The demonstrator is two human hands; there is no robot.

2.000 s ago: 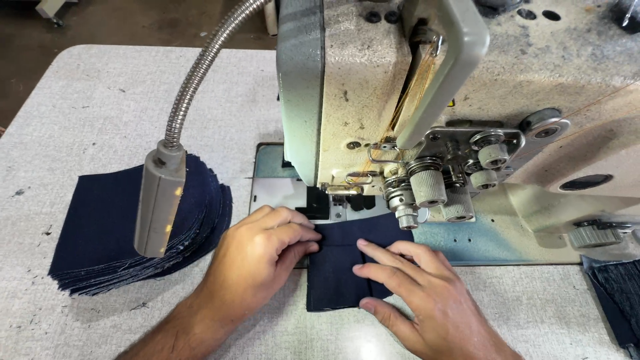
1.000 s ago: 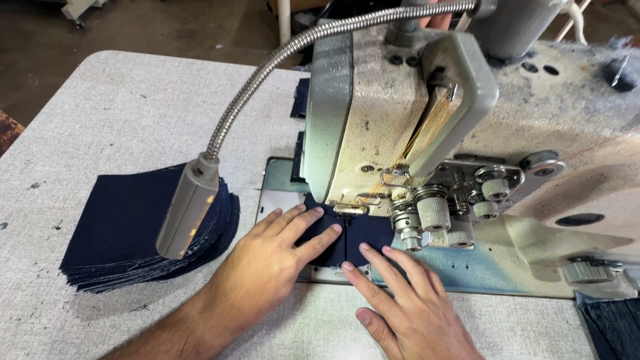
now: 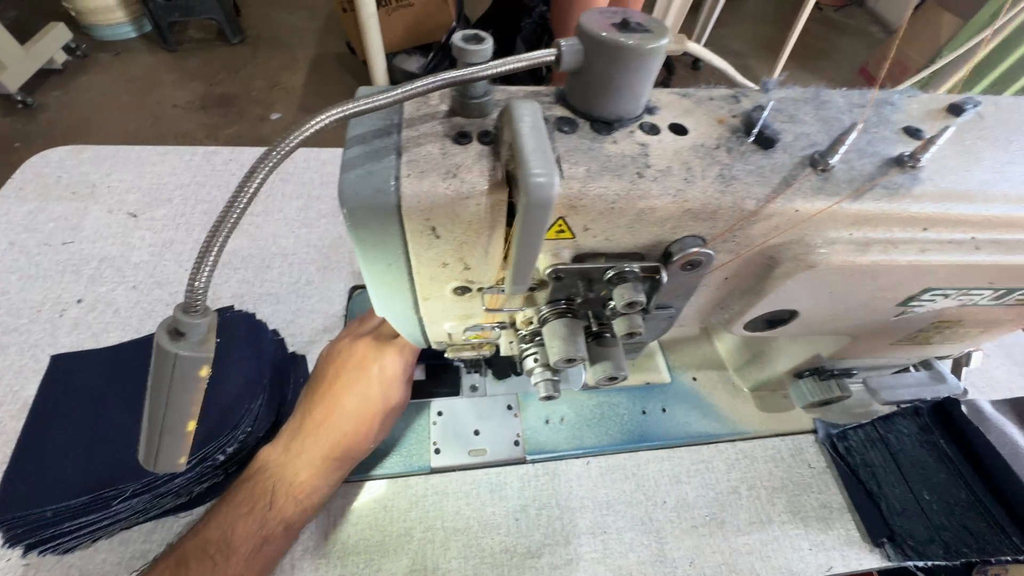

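Note:
My left hand (image 3: 364, 376) reaches in behind the head of an industrial sewing machine (image 3: 456, 208), left of the needle area. Its fingers are hidden by the machine, so what they touch cannot be told. Beside the wrist, a stack of dark blue fabric pieces (image 3: 80, 432) lies on the left. The metal needle plate (image 3: 477, 430) shows bare in the bed, with dark material (image 3: 436, 379) behind it, next to my hand. My right hand is out of view.
A grey lamp head (image 3: 178, 392) on a flexible metal arm (image 3: 240, 184) hangs over the stack. Thread tension knobs (image 3: 565, 340) project from the machine's front. More dark fabric pieces (image 3: 920, 480) lie at the right of the light tabletop (image 3: 640, 512).
My left hand has moved from the fabric in front of the needle to behind the machine head. My right hand has left the view. The fabric no longer covers the needle plate. The view has shifted.

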